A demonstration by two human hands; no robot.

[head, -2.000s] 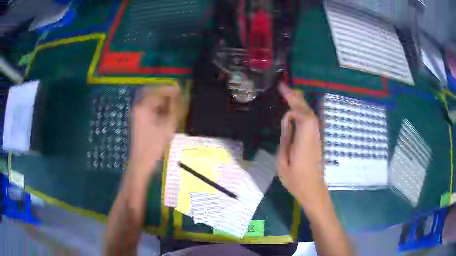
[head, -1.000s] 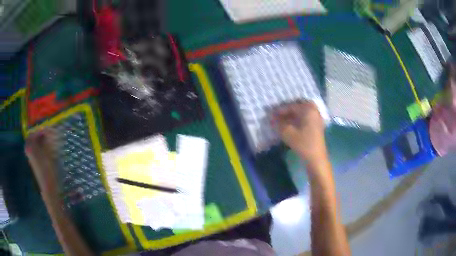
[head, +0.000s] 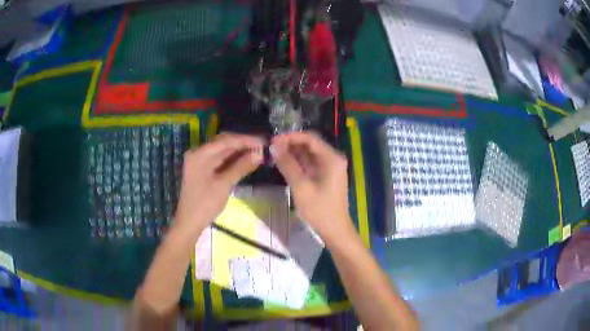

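Observation:
My left hand [head: 223,169] and my right hand [head: 312,169] meet fingertip to fingertip at the centre, just in front of the fixture's metal mechanism [head: 283,111]. Both have thumb and fingers pinched. A tiny dark spot shows between the fingertips; blur hides whether it is a small component and which hand holds it. The fixture's red clamp handle [head: 320,61] stands behind. The left parts tray [head: 137,181] holds a grid of round parts. The right parts tray [head: 428,178] has rows of round parts and pale rows nearest me.
A black stick [head: 251,240] lies on yellow paper [head: 234,242] and label sheets [head: 268,284] front centre. A thin translucent tray [head: 503,194] lies far right, a white tray [head: 443,55] rear right, a white-topped box [head: 10,174] far left. A person's part shows at the right edge.
My right hand has left the right parts tray and my left hand has left the left tray; both have come together at the centre. The view has swung back to the left.

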